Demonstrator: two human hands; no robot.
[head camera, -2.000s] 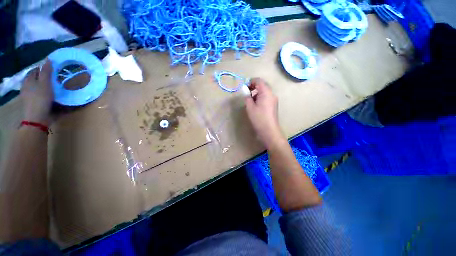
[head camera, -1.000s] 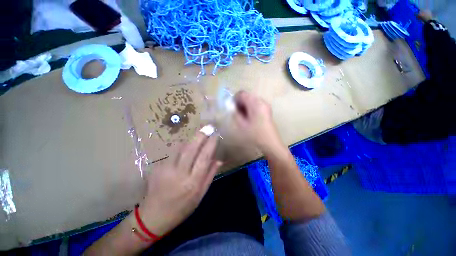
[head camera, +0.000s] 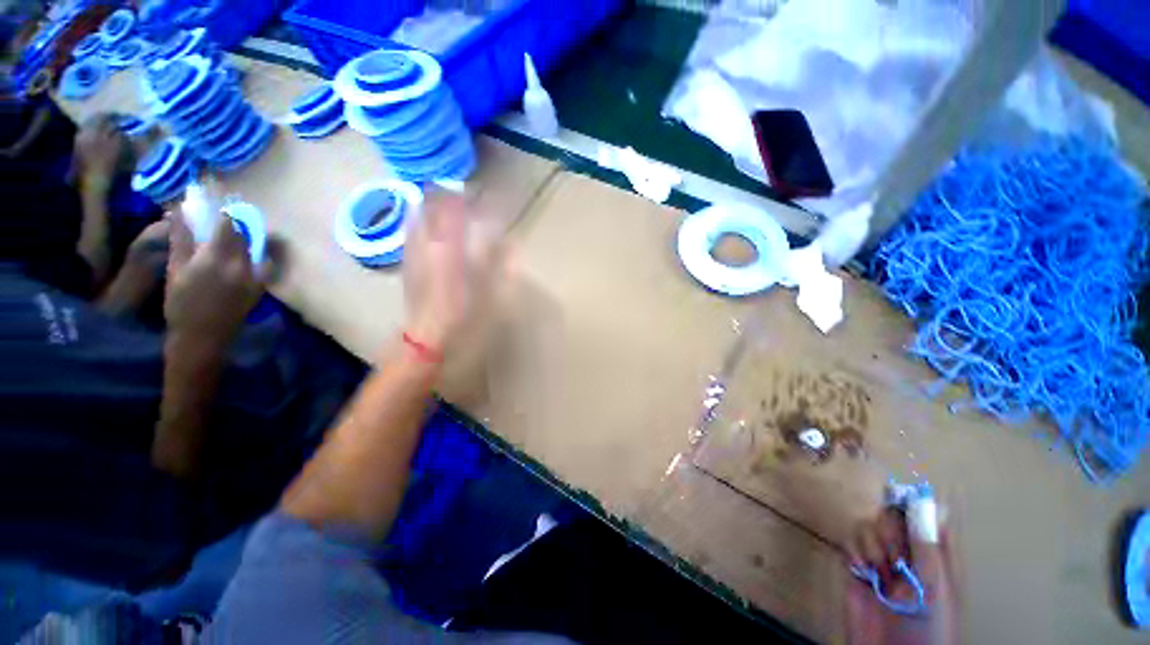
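My right hand (head camera: 902, 567), with white tape on a fingertip, is at the lower right and holds a light-blue cord loop (head camera: 903, 592). My left hand (head camera: 452, 271) is blurred, beside a light-blue covered ring (head camera: 377, 222) and in front of a ring stack (head camera: 416, 136); its grip is unclear. Another covered ring (head camera: 734, 248) lies flat near the far edge. A small white nozzle (head camera: 812, 439) stands in the brown-speckled patch between my right hand and that ring.
A cord pile (head camera: 1028, 277) lies at the right. A phone (head camera: 793, 153) and white bottle (head camera: 539, 101) are beyond the cardboard. A co-worker's hand (head camera: 208, 271) holds a white bottle at the left, near ring stacks (head camera: 208, 111). A ring (head camera: 1139, 567) is cut off at the right edge.
The view has swung left. My left hand has moved from beside the work patch to the ring stacks at the left. My right hand, with the cord loop, now appears at the lower right.
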